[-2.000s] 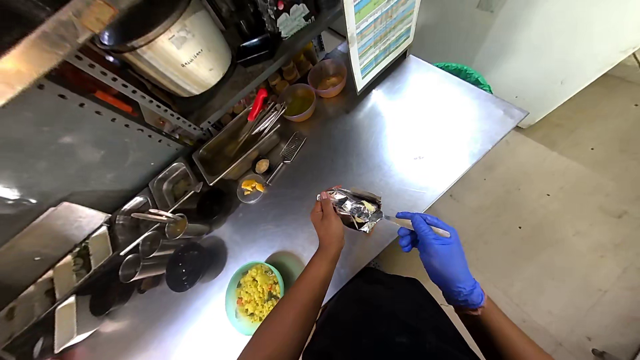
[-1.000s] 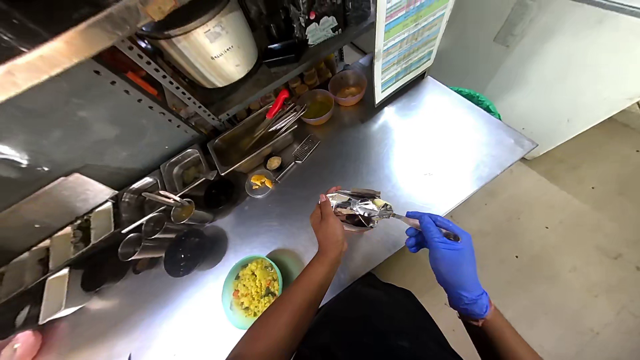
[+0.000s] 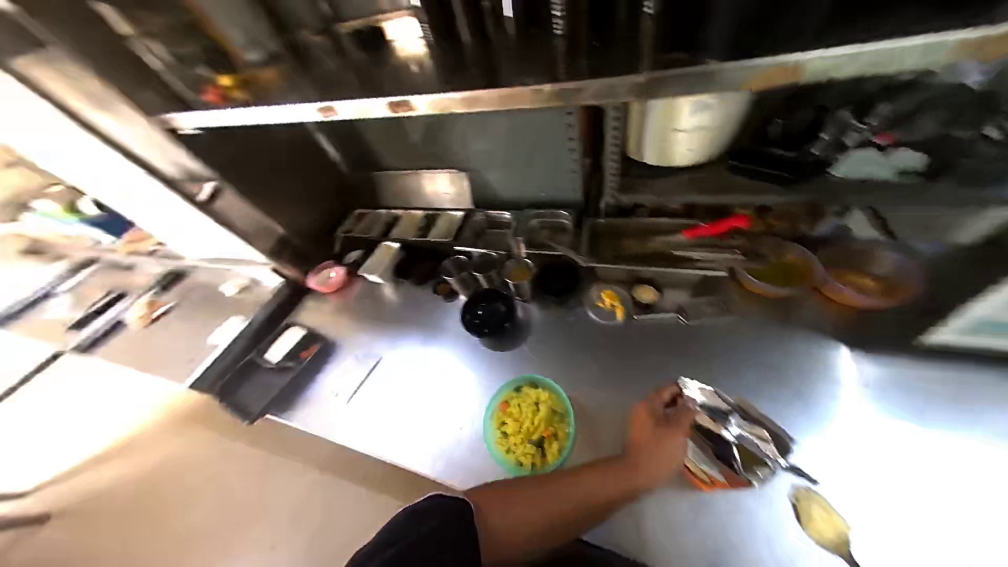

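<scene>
My bare left hand [image 3: 660,435] grips the near side of an opened foil-lined pouch [image 3: 732,441] at the right of the head view. Inside the pouch are dark and silvery folds, blurred by motion. Just right of it a spoon [image 3: 820,520] bears a heap of pale yellow food, its handle running out at the bottom edge. My right hand is out of view. Left of my left hand, a green bowl [image 3: 490,429] of yellow food with orange and green bits stands on the steel counter [image 3: 614,362].
Along the back stand steel cups [image 3: 486,269], a black bowl [image 3: 488,313], a small dish of orange pieces [image 3: 606,305], a tray with a red-handled tool [image 3: 717,227] and two bowls [image 3: 780,268]. A pink bowl [image 3: 327,277] and black tray [image 3: 276,366] are left. A shelf edge [image 3: 472,101] crosses above.
The view has swung far to the left. The spoon, earlier in the pouch in my gloved right hand, is now outside it with food on it. That hand has left the view.
</scene>
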